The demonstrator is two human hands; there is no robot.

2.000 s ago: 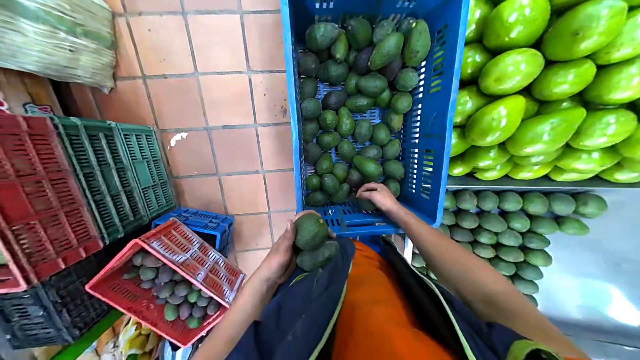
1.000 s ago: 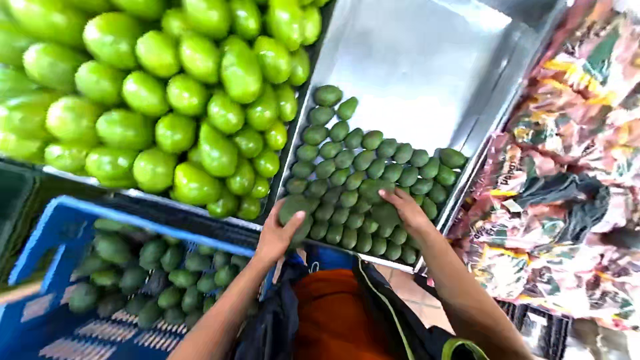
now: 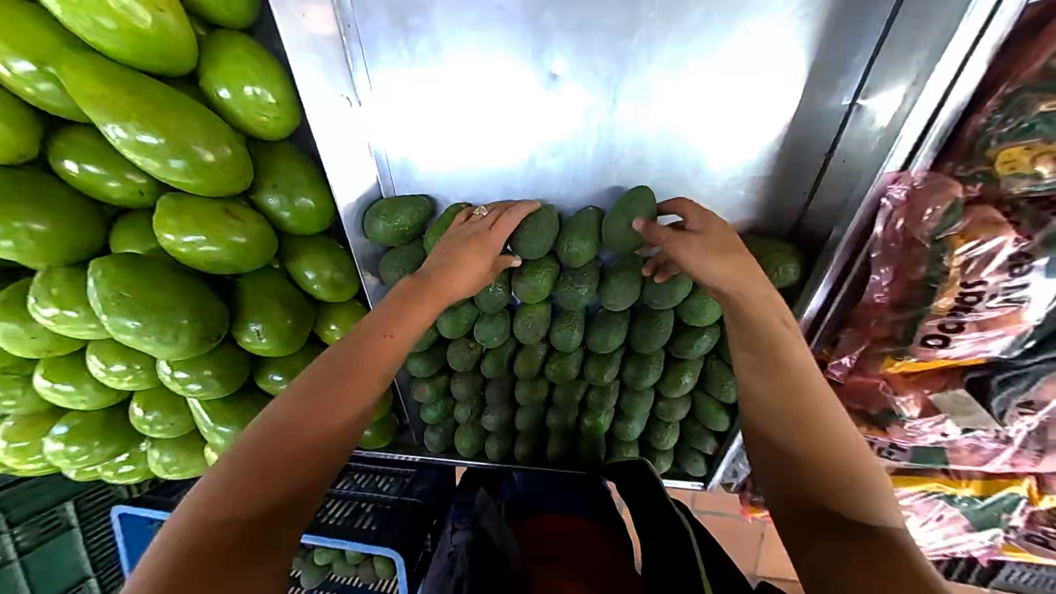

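Observation:
Dark green avocados (image 3: 532, 322) lie in rows in a metal display bin. At the top row's left part, my left hand (image 3: 474, 247), with a ring on one finger, rests over an avocado (image 3: 536, 232), thumb and fingers around its left side. Farther right, my right hand (image 3: 689, 247) holds an avocado (image 3: 630, 219) by its right side at the top edge of the rows. Between the two hands another avocado (image 3: 580, 237) stands in the same row. Part of the row under each palm is hidden.
Large glossy green avocados (image 3: 157, 313) are piled at the left, beyond the bin's metal side wall (image 3: 318, 107). Bare sheet metal (image 3: 577, 99) rises above the rows. Printed plastic bags of produce (image 3: 965, 289) lie right. A blue-rimmed crate (image 3: 355, 549) with avocados sits below left.
The view has swung from the blue crate to the metal bin and come closer. Both hands have moved from the lower rows up to the top row of avocados.

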